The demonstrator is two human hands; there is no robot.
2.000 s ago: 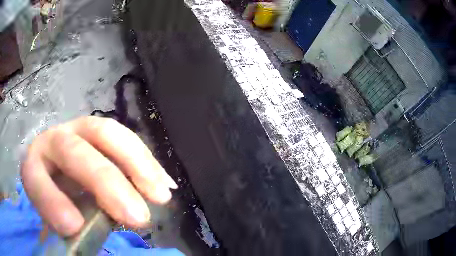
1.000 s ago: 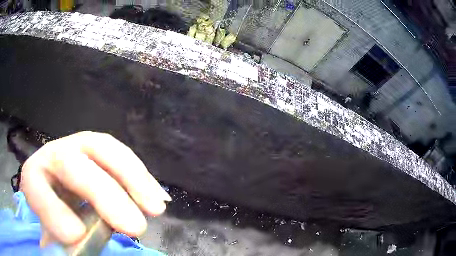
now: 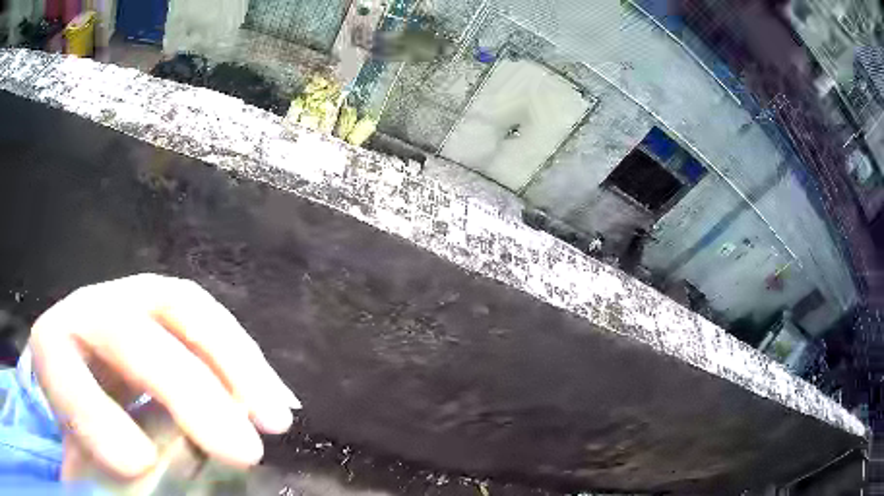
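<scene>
My left hand (image 3: 155,373), bare, is at the lower left with its back towards the camera and its fingers curled down to the right. A small pale-brownish item (image 3: 174,463) shows beneath the fingertips. It is mostly hidden and blurred, so I cannot tell what it is. A blue sleeve (image 3: 24,431) lies behind the hand at the left edge. My right hand is not in view.
A dark parapet wall (image 3: 465,368) with a bright speckled top (image 3: 504,242) crosses the view diagonally. Beyond it are yellowish sacks (image 3: 320,107), a yellow bin (image 3: 80,34), a pale square panel (image 3: 517,126) and a dark window opening (image 3: 645,179).
The view has swung from the steep parapet and stained ground to the parapet's long side. The sacks have shifted left, then slightly down. My left hand keeps its curled pose, a little lower in view.
</scene>
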